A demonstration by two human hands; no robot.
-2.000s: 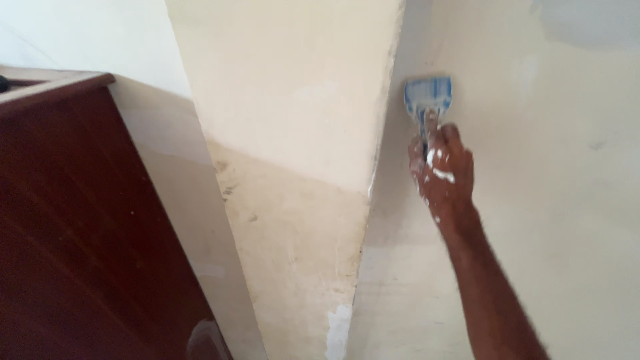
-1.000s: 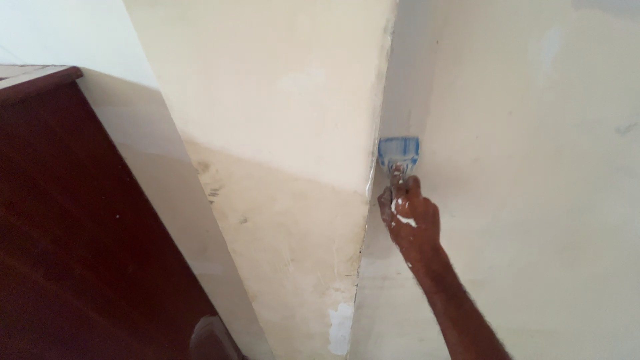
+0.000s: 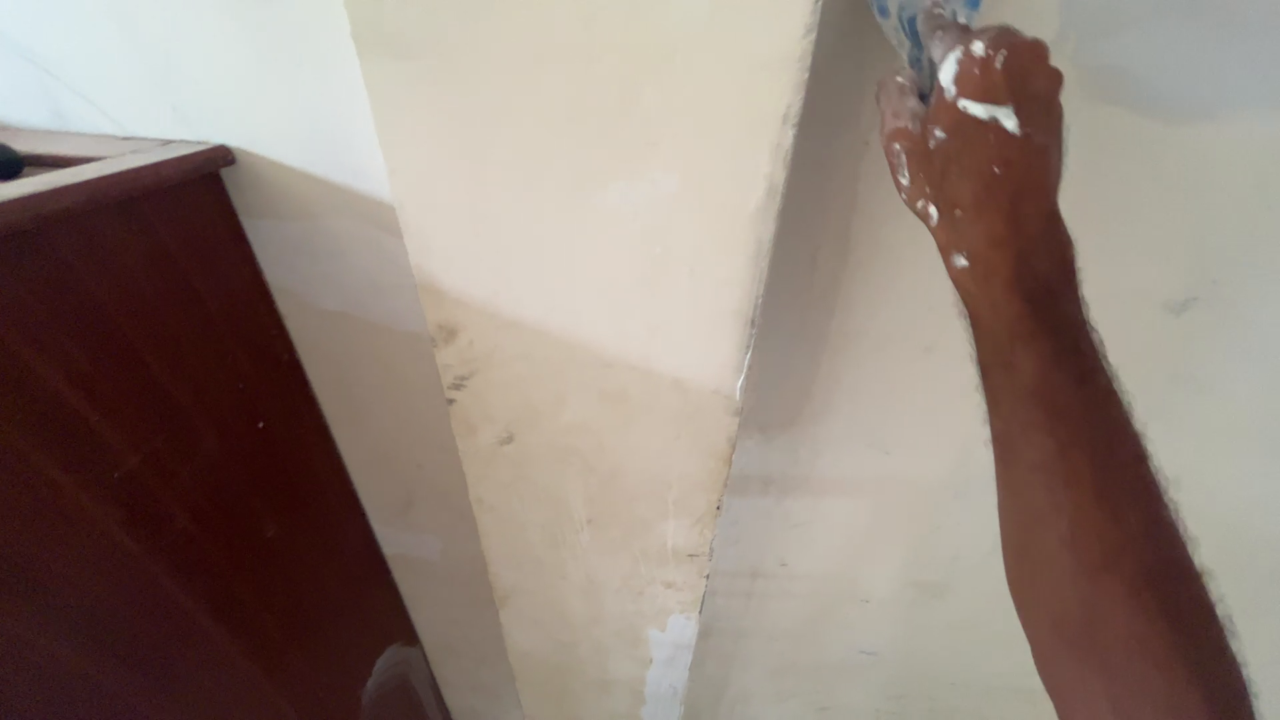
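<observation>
My right hand [image 3: 985, 130], spotted with white filler, is shut on a blue putty knife [image 3: 915, 25] at the top of the view, right of the wall's corner edge. The upper part of the blade is cut off by the frame. Behind the hand is the cream wall face [image 3: 900, 400]. A grey, smoothed strip [image 3: 815, 250] runs down beside the corner. Left of that edge stands the column's front face [image 3: 600, 250], with a white filler patch [image 3: 670, 665] low on it. My left hand is out of view.
A dark red-brown wooden cabinet or panel [image 3: 150, 400] with a light top ledge fills the left side, close to the wall. Dark scuffs [image 3: 460, 380] mark the column's left part. A greyish patch [image 3: 1170, 60] lies at the upper right of the wall.
My right hand first came down and left toward the corner edge with the putty knife, then went back up the wall. It now holds the knife at the frame's top.
</observation>
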